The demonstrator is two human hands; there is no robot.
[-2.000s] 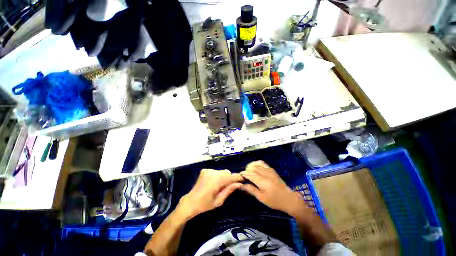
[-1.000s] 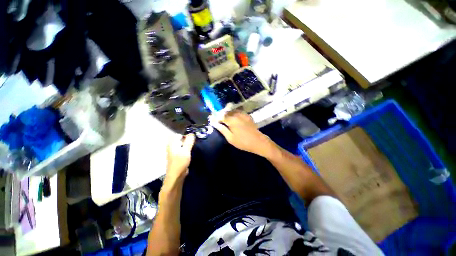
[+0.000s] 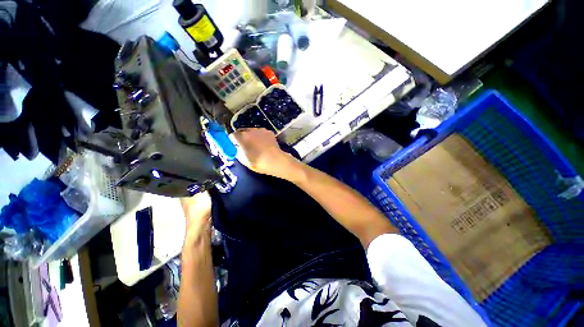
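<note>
The button-sewing machine (image 3: 157,121), a long dark grey head, stands left of centre. Dark cloth (image 3: 275,214) runs from under its front across my lap. My left hand (image 3: 197,207) is at the cloth's left edge by the front of the head; its fingertips are partly hidden, so its grip cannot be told. My right hand (image 3: 256,150) is at the right of the head, beside the blue strip (image 3: 222,140) and over the cloth's upper edge; whether it grips the cloth is unclear. The shiny metal clamp (image 3: 226,177) shows between the hands. The button tray (image 3: 291,132) with dark buttons is just behind my right hand.
Dark snips (image 3: 318,101) lie right of the tray. A keypad box (image 3: 234,80) and a black bottle with a yellow label (image 3: 200,29) stand behind. A blue crate (image 3: 410,153) with cardboard is at right. A white basket (image 3: 105,198) and a flat dark piece (image 3: 145,238) are at left.
My hands have gone from together over my lap to either side of the machine's front, with the cloth brought to the clamp. The view has turned, and the machine appears further left and tilted.
</note>
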